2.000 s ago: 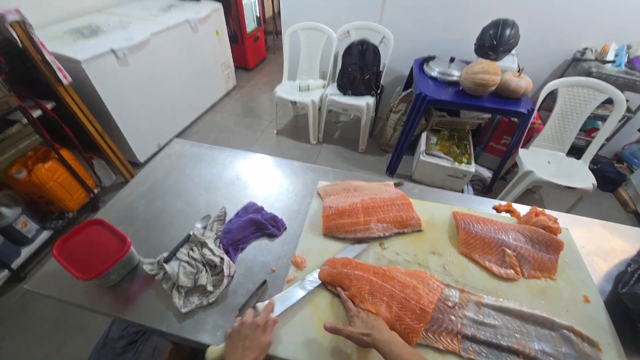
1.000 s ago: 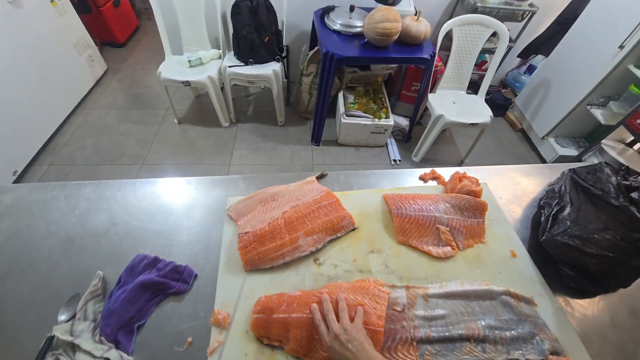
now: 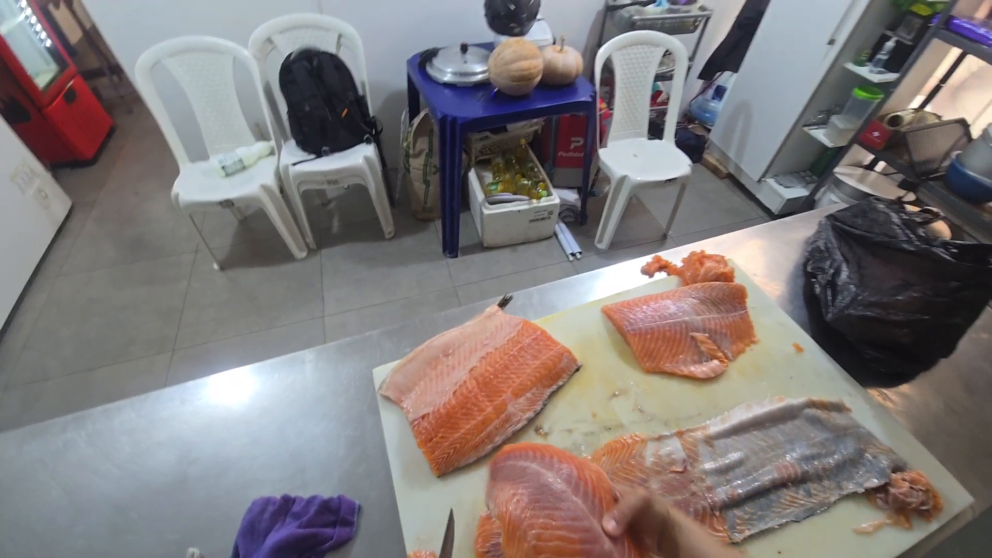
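My right hand grips the right edge of a thick salmon piece at the near side of the white cutting board. Beside it, a strip of salmon skin with thin flesh stretches to the right. Only the tip of a knife blade shows at the bottom edge, left of the piece; my left hand is out of view. One salmon fillet lies at the board's upper left. A smaller salmon fillet lies at the upper right, with salmon trimmings behind it.
The board rests on a stainless steel table. A purple cloth lies to its left, a black plastic bag to its right. Beyond the table stand white plastic chairs and a blue plastic table holding squashes.
The thick salmon piece has come away from the skin strip and is gripped by my right hand, which lay flat on it before. The view has swung right since two seconds ago.
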